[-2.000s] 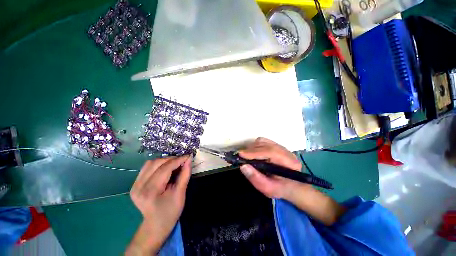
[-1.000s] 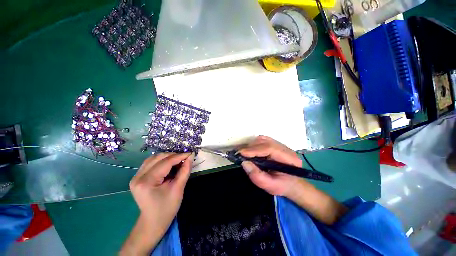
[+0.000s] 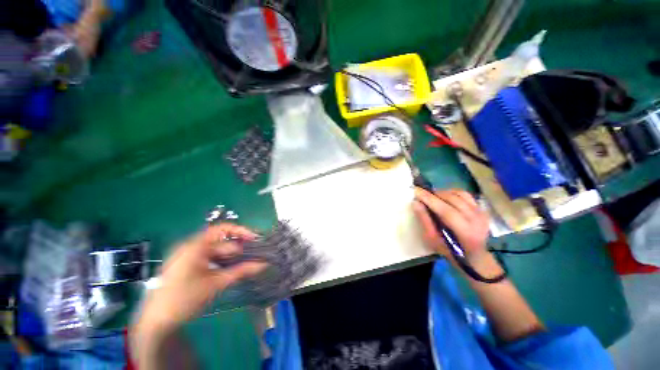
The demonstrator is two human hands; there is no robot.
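My right hand (image 3: 457, 217) holds the black soldering iron (image 3: 443, 230), its tip pointing up at the round tin (image 3: 386, 139) of silvery shavings. The PCB panel (image 3: 289, 253) lies at the left part of the white sheet (image 3: 347, 217), blurred. My left hand (image 3: 210, 264) is at the panel's left edge, blurred, thumb and fingers apart; whether it grips anything cannot be told. A few pale discs of the wired components (image 3: 221, 213) show just above my left hand, which hides the rest of that area.
The whitish hood (image 3: 307, 141) stands over the sheet, below a dark fan unit (image 3: 262, 37). A yellow bin (image 3: 382, 87) is behind the tin. The blue box (image 3: 515, 144) and red-handled tool (image 3: 438, 137) are right. A spare panel (image 3: 250, 155) lies left of the hood. Another person's arm (image 3: 88, 27) is upper left.
The view has shifted, showing more of the bench's far side. My right hand has moved the iron from the panel up to the tin. My left hand has moved away from the panel's lower edge to its left side.
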